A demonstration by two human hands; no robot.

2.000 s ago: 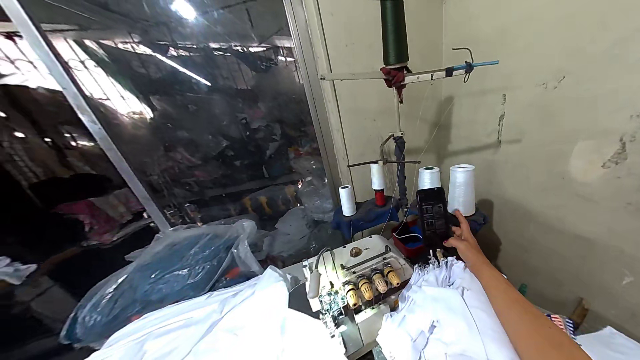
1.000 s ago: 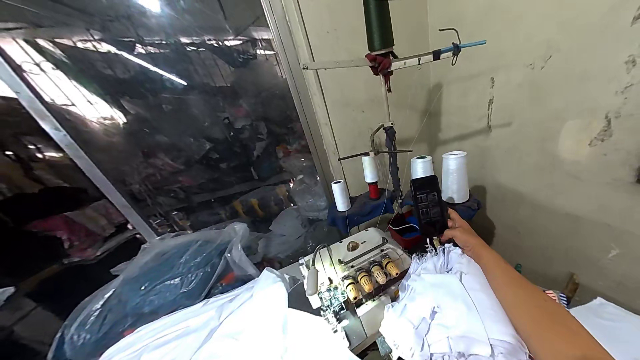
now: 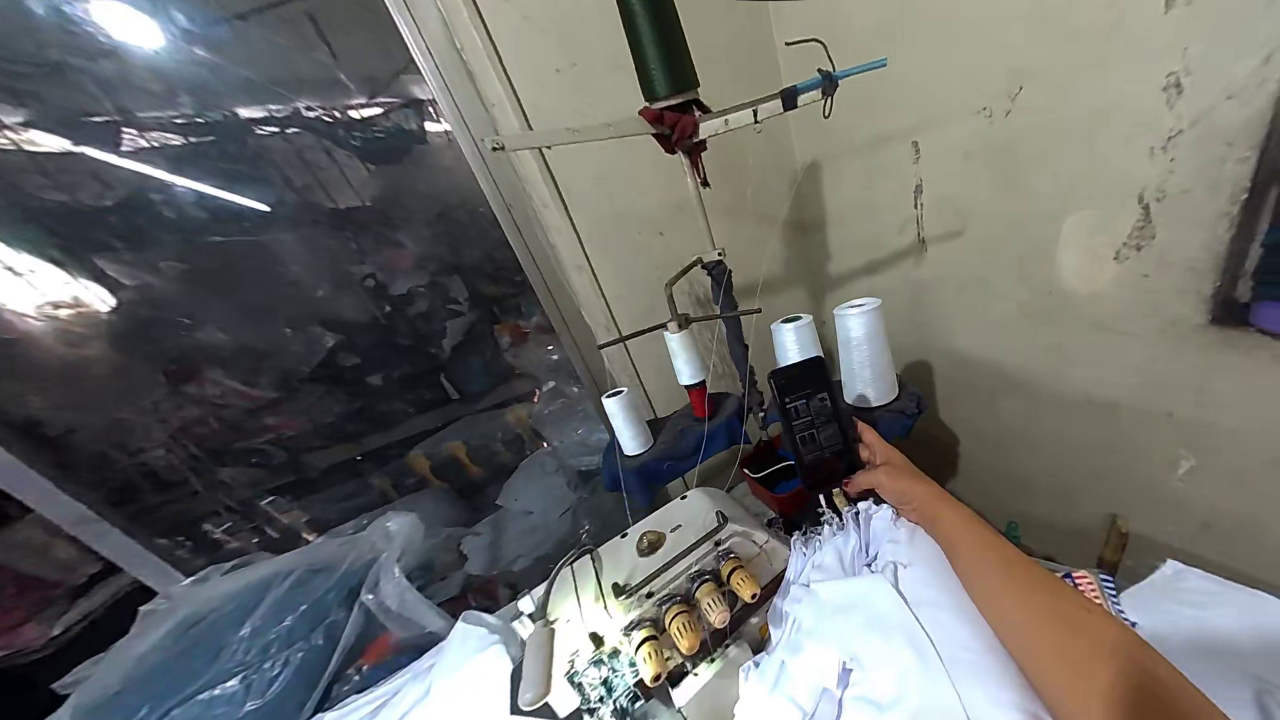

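My right hand (image 3: pixel 888 478) grips the lower right edge of a black smartphone (image 3: pixel 815 422), whose lit screen faces me. Behind the phone stand a short white thread cone (image 3: pixel 796 338) and a taller white thread cone (image 3: pixel 866 352). Below my hand and forearm lies a stack of white fabric (image 3: pixel 870 620) with loose threads at its top edge. Left of the stack is an overlock sewing machine (image 3: pixel 690 530) with several yellowish tension dials (image 3: pixel 710 600) and a lit needle area. My left hand is out of view.
A metal thread stand (image 3: pixel 600 133) holds a dark green cone (image 3: pixel 658 50) above. Two smaller white spools are left of the phone. A plastic-wrapped blue bundle (image 3: pixel 240 630) lies at lower left, beside white cloth (image 3: pixel 450 675). A framed glass pane (image 3: pixel 300 300) and a wall (image 3: pixel 1050 330) stand behind.
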